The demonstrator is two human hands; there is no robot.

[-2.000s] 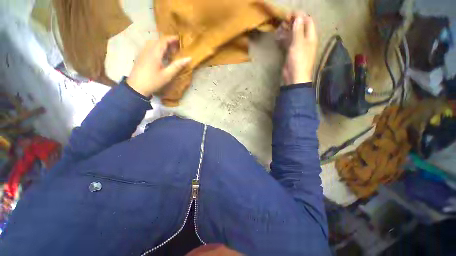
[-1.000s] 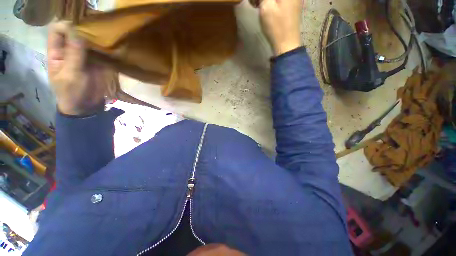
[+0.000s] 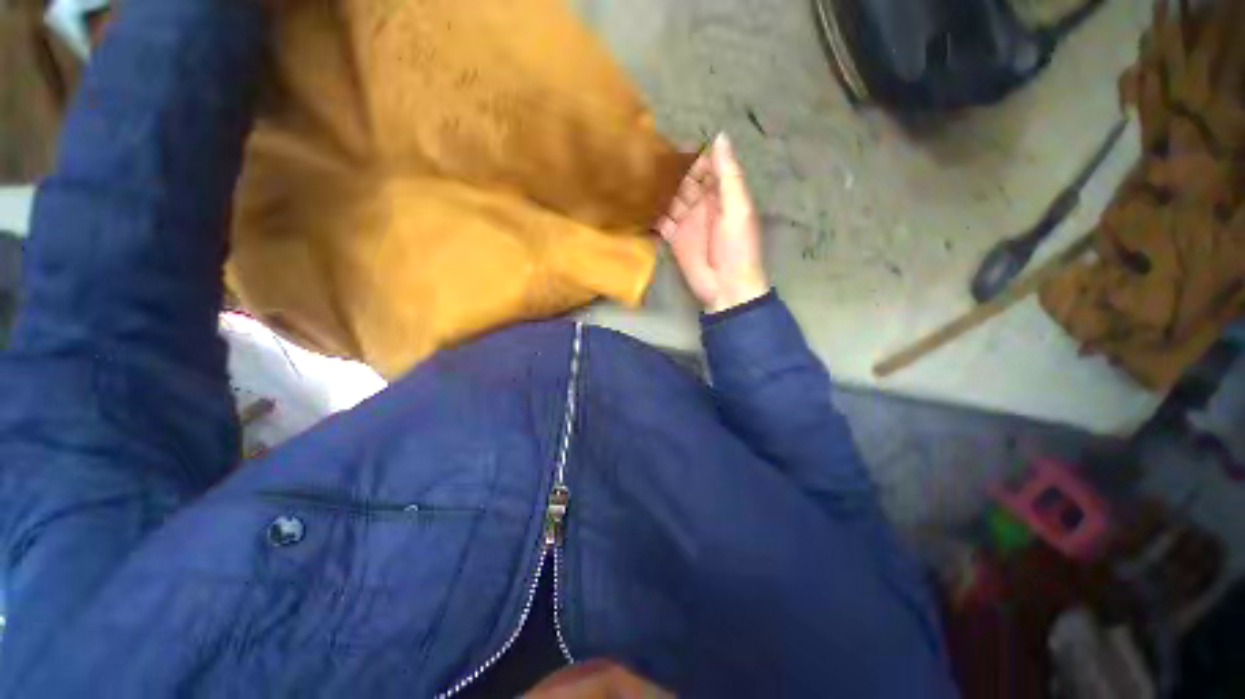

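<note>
A mustard-tan garment piece (image 3: 451, 123) lies spread over the table at upper left and centre, its lower part draped in folds near my jacket. My right hand (image 3: 716, 225) is at the piece's right edge, palm partly up, with fingertips at or under the edge; whether they grip it cannot be told. My left hand is out of the picture; only the left sleeve shows, reaching up past the top edge at left.
The dark steam iron (image 3: 942, 48) stands at the top right, cut off by the edge. Black-handled scissors or snips (image 3: 1017, 255) and a thin wooden stick (image 3: 956, 321) lie beside a crumpled brown-tan pile (image 3: 1161, 260). A pink plastic stool (image 3: 1061, 505) is below right.
The garment piece has gone from being lifted and swung leftward to lying spread on the table. My left hand has left the picture. My right hand has moved down to the piece's right edge.
</note>
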